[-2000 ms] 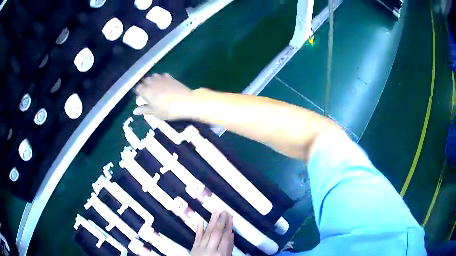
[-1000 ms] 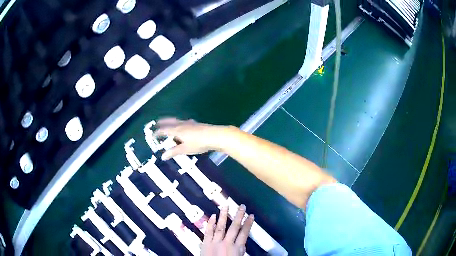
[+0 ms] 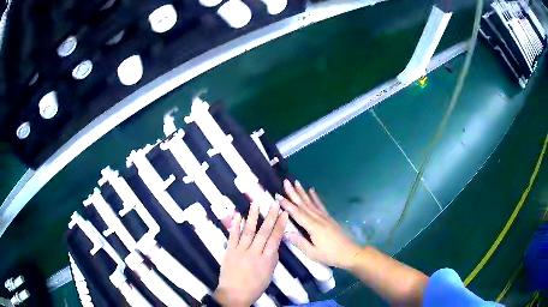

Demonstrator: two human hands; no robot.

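Long white units with bent arms (image 3: 207,130) lie side by side in the slots of a black foam tray (image 3: 231,123). Some have a pink-red band at the joint. My left hand (image 3: 249,252) lies palm down with fingers spread across the handles right of the tray's middle. My right hand (image 3: 318,231) is beside it, touching its fingertips, over the rightmost handles, fingers extended. Neither hand is visibly gripped round a unit; the surfaces under both palms are hidden. A small white bracket (image 3: 264,149) shows at the tray's upper right.
A raised shelf with a black tray (image 3: 99,30) of round white parts is at upper left, behind a pale curved rail (image 3: 150,84). A metal rail (image 3: 336,120) and post (image 3: 426,45) stand right. A tray with rows of white pieces (image 3: 521,30) is top right. A cable hangs there.
My right hand has come back from the units' far ends to the handles beside my left hand. My left hand stays on the units. The camera view has shifted, with the tray now higher.
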